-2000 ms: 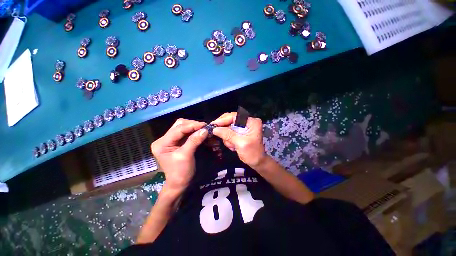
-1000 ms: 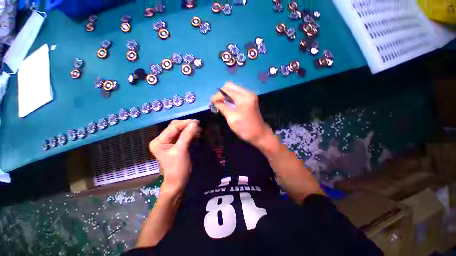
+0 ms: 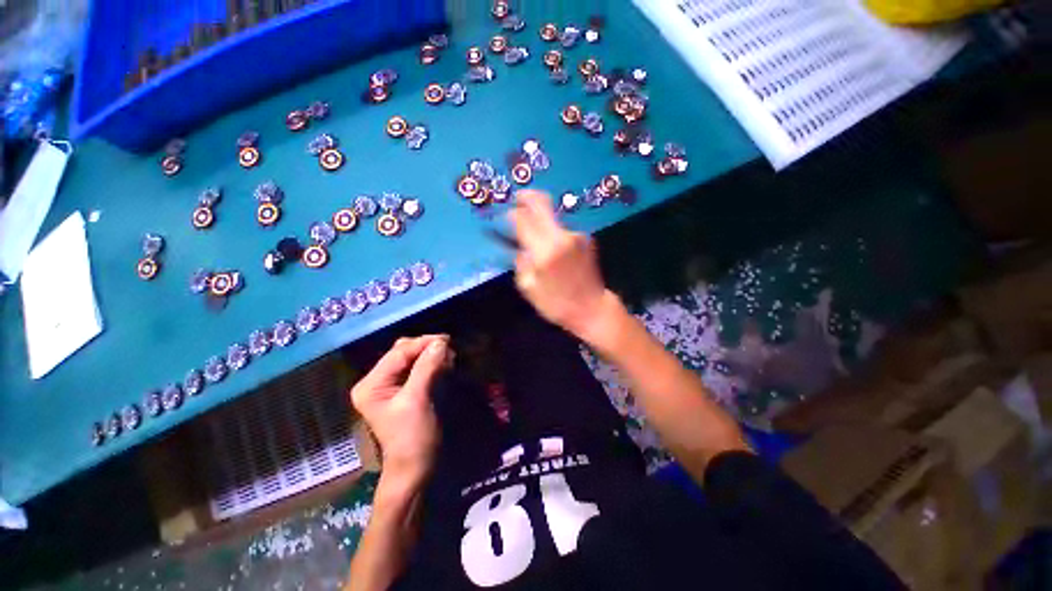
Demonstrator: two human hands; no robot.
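My right hand is over the bench's front edge, its fingertips just below a cluster of discs. It is blurred and closed around a slim dark hand tool. My left hand is above my lap with thumb and finger pinched together; whether something small is between them is not clear. Silver discs lie in a slanting row along the front edge. Copper-ringed discs lie beside silver pieces across the bench. A dark disc lies left of centre.
A blue plastic tray with brown parts stands at the back left. A white card lies at the left. A perforated white sheet and a yellow bag are at the right. Cardboard boxes stand on the floor.
My hands were together on a small part, then parted. My right hand moved up to the bench edge, then further over the bench. The view shifted, showing more of the blue tray.
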